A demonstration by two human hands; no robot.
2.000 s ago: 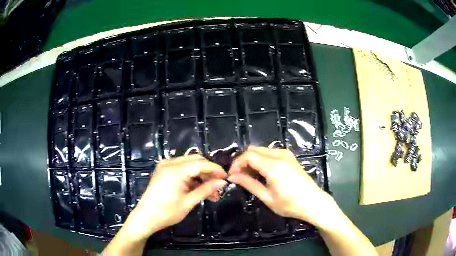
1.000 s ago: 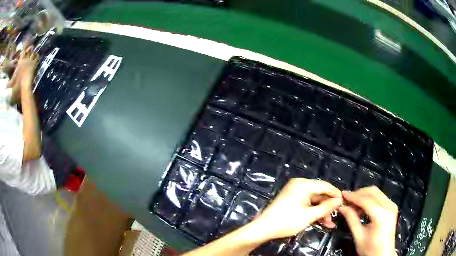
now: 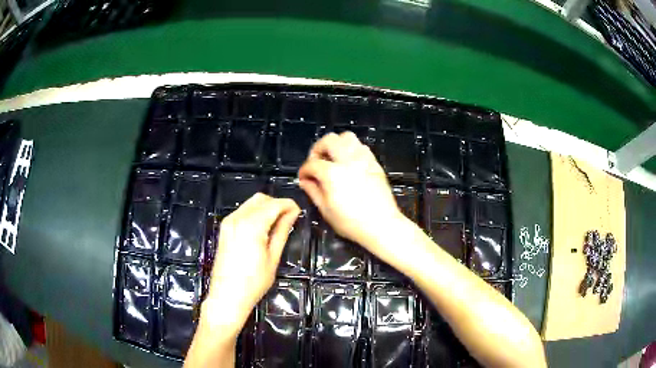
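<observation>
The glossy black blister tray (image 3: 244, 147) lies flat on the bench. My left hand (image 3: 248, 241) is over its middle, with thumb and forefinger tips close together. A tiny pale spot shows at those tips; whether it is a held piece or a tray glint is unclear. My right hand (image 3: 349, 183) is above and right of my left, over the tray's upper middle, fingers curled and pinched. Anything between its fingertips is hidden. The hands are apart. Small pale rings (image 3: 531, 244) lie right of the tray. Small dark components (image 3: 598, 264) are piled on the tan cardboard sheet (image 3: 582, 201).
A green conveyor belt (image 3: 288, 54) runs beyond the pale bench edge (image 3: 119, 90). A white cut-out frame (image 3: 16, 194) lies at the far left beside a dark tray edge. A grey metal upright (image 3: 636, 154) stands at the right, behind the cardboard.
The view has swung back from the left, and the neighbouring worker is out of sight. My hands, earlier together at the fingertips, are now apart, the right one farther up the tray.
</observation>
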